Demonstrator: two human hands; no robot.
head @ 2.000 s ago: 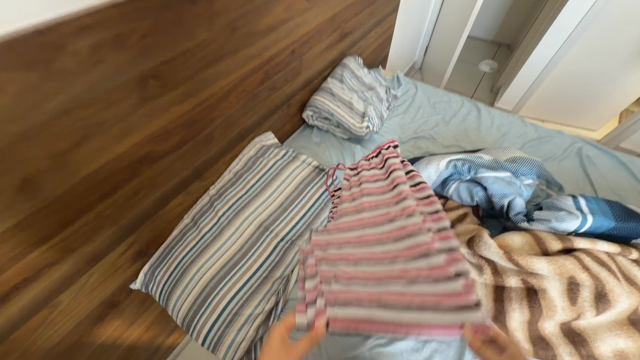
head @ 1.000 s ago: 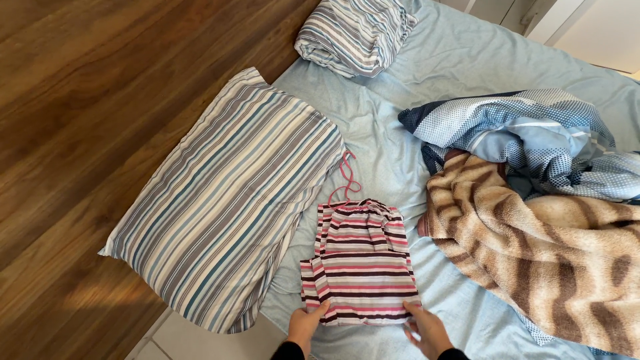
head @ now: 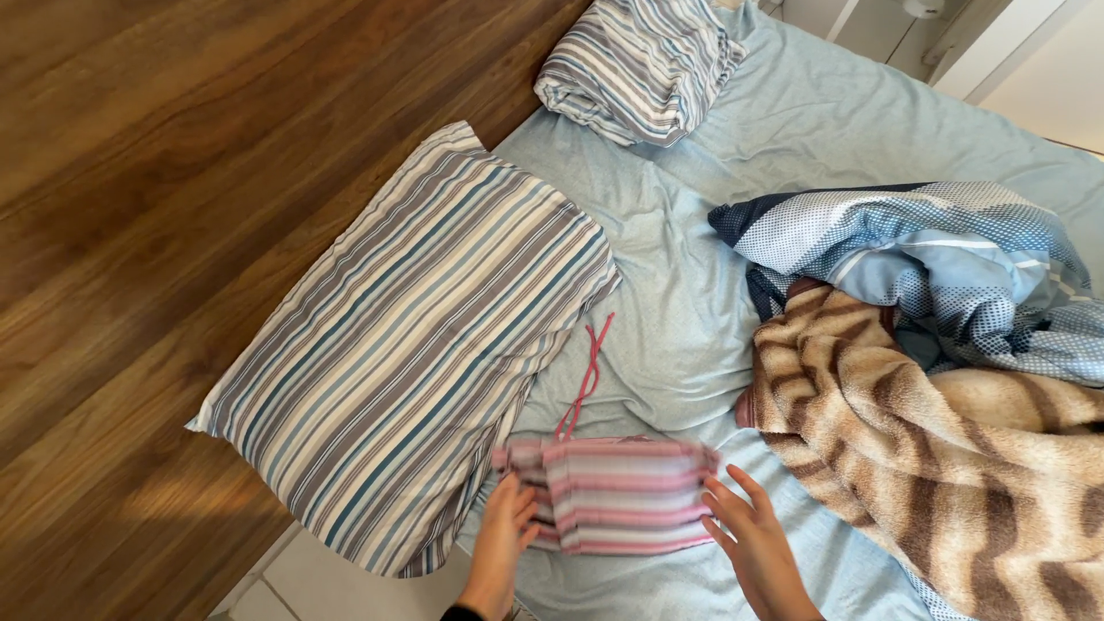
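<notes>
A folded garment with pink, white and dark stripes (head: 634, 496) lies on the light blue bed sheet (head: 664, 345), slightly blurred. Its pink drawstring (head: 592, 371) trails away over the sheet. At the garment's left edge is my left hand (head: 503, 539), fingers bent against the cloth; whether they grip it is unclear. My right hand (head: 752, 535) is at the right edge with its fingers apart, holding nothing. To the left of the garment rests a pillow in a striped case (head: 414, 345).
A folded striped cloth (head: 638, 69) sits at the bed's far edge. On the right are a crumpled blue patterned cover (head: 949, 259) and a brown and cream plush blanket (head: 906, 466). A wooden surface (head: 172, 216) borders the bed on the left, above pale floor tiles (head: 323, 573).
The striped garment, held up by both hands at first, was then laid flat on the sheet. It is now folded over into a shorter bundle, and my right hand's fingers have spread.
</notes>
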